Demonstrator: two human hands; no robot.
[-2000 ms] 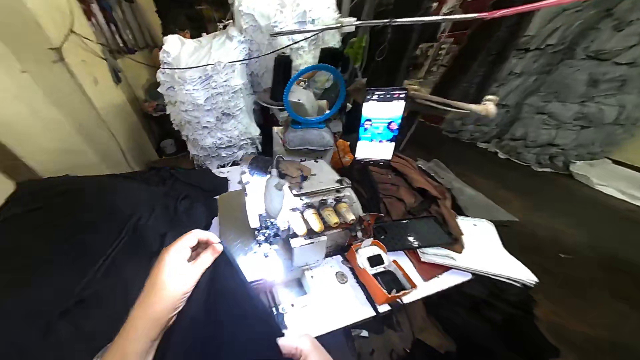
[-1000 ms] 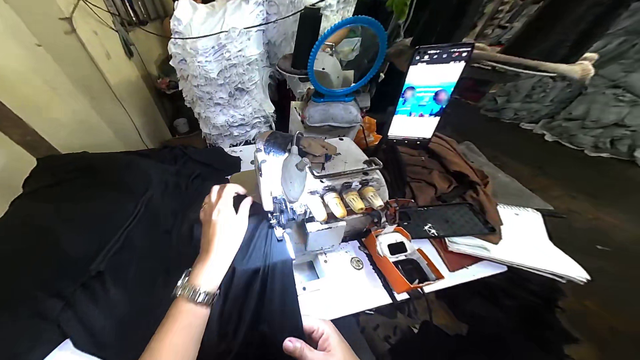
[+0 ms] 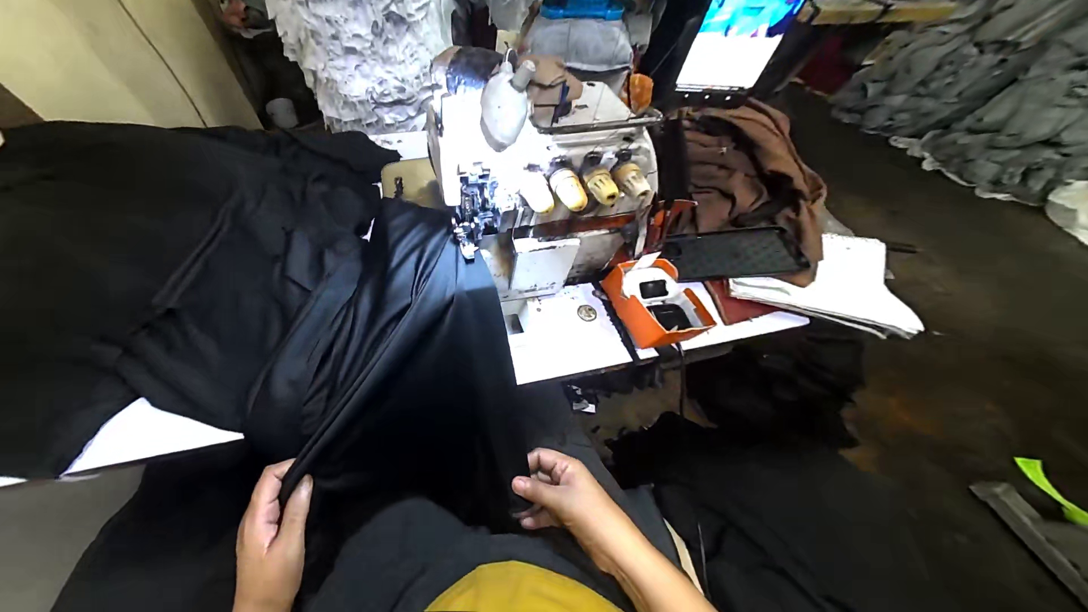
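Note:
Black fabric (image 3: 408,340) runs from the presser foot of an overlock sewing machine (image 3: 544,153) down to my lap. My left hand (image 3: 276,531) pinches a fold of it at the lower left, between thumb and fingers. At the fabric's right edge, below the table's front edge, my right hand (image 3: 557,493) holds the cloth between thumb and fingertips. The lit needle area (image 3: 472,217) meets the top of the fabric. More black cloth (image 3: 127,238) lies heaped on the left side of the table.
An orange box (image 3: 659,306) with small dark items stands right of the machine, beside a dark phone case (image 3: 735,253), paper sheets (image 3: 837,285) and brown cloth (image 3: 748,170). Behind are a lit screen (image 3: 735,47) and a stack of white fabric pieces (image 3: 365,59). Grey fabric piles (image 3: 977,93) lie at the right.
My left hand has moved from beside the machine's needle area down toward my lap. My right hand now grips the fabric's right edge. The view has tilted down.

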